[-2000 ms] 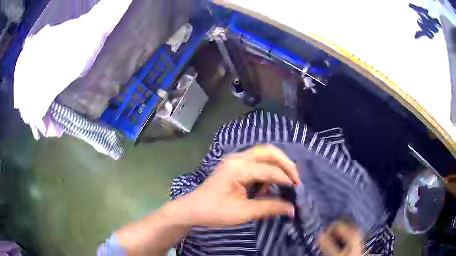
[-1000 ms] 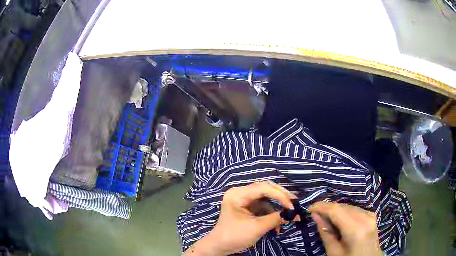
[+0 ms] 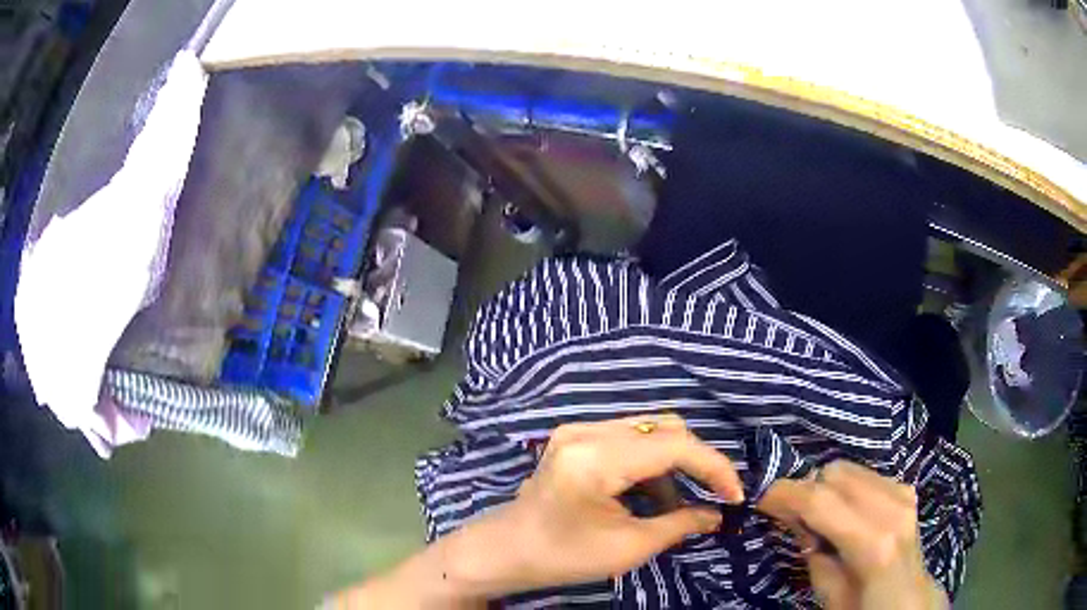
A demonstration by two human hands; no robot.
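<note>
A navy garment with thin white stripes [image 3: 620,375] lies heaped over the lap below the table edge. My left hand [image 3: 596,506] comes in from the lower left, a ring on one finger, and pinches dark trim of the garment between thumb and index finger. My right hand [image 3: 852,524] is close beside it on the right, with bent fingers on the same bunched striped cloth. The fingertips nearly meet. Whether a needle or small tool is in the right hand cannot be seen.
The white table [image 3: 572,30] curves across the top. A blue crate [image 3: 286,334], a grey box [image 3: 420,296], pale hanging cloth [image 3: 101,256] and folded striped cloth [image 3: 209,409] are at left. A clear bin [image 3: 1035,358] stands at right on the green floor [image 3: 238,524].
The early blur is gone and the camera view has turned, so the table now spans the top. My right hand has come in beside the left. Since one second ago its fingers have closed onto the cloth.
</note>
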